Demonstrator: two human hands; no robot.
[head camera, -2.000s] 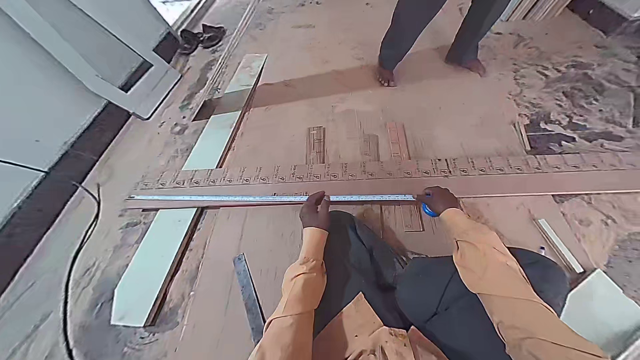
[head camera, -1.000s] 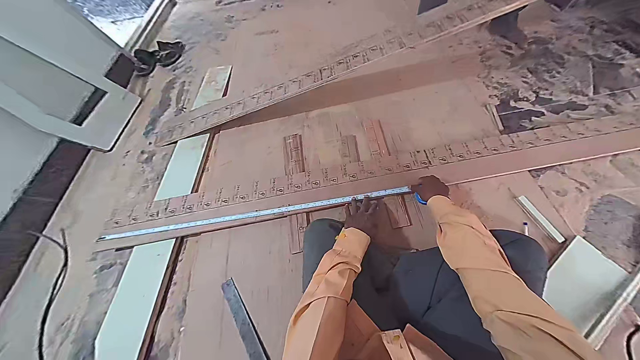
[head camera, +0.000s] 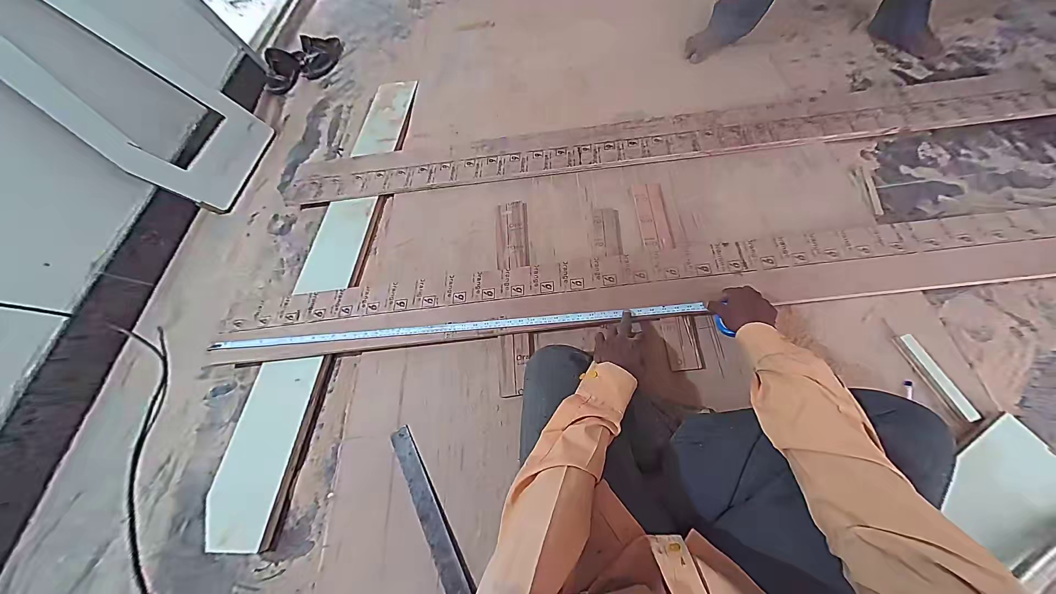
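A long printed wooden board (head camera: 792, 280) lies across in front of my knees. Along its near edge runs the extended blade of a tape measure (head camera: 396, 331), its end at the board's left end. My right hand (head camera: 747, 309) is closed around the blue tape case (head camera: 723, 327), largely hidden by the fingers. My left hand (head camera: 620, 342) touches the blade and the board's near edge with its fingertips, a little left of my right hand. Under the board's left part lies a pale panel strip (head camera: 266, 454). A steel ruler or flat metal bar (head camera: 431, 503) rests left of my knees.
A second printed board (head camera: 577, 157) lies beyond the first. Another person's bare feet (head camera: 903, 37) are at the top right. Shoes (head camera: 304, 62) sit at the upper left by a white frame (head camera: 235, 157). A black cable (head camera: 157, 404) curves on the left floor; a pale offcut (head camera: 1002, 483) lies right.
The second board now lies flat beyond the first; a second ago it sat at a steeper slant, and before that it was not seen apart. My left hand has shifted right along the tape.
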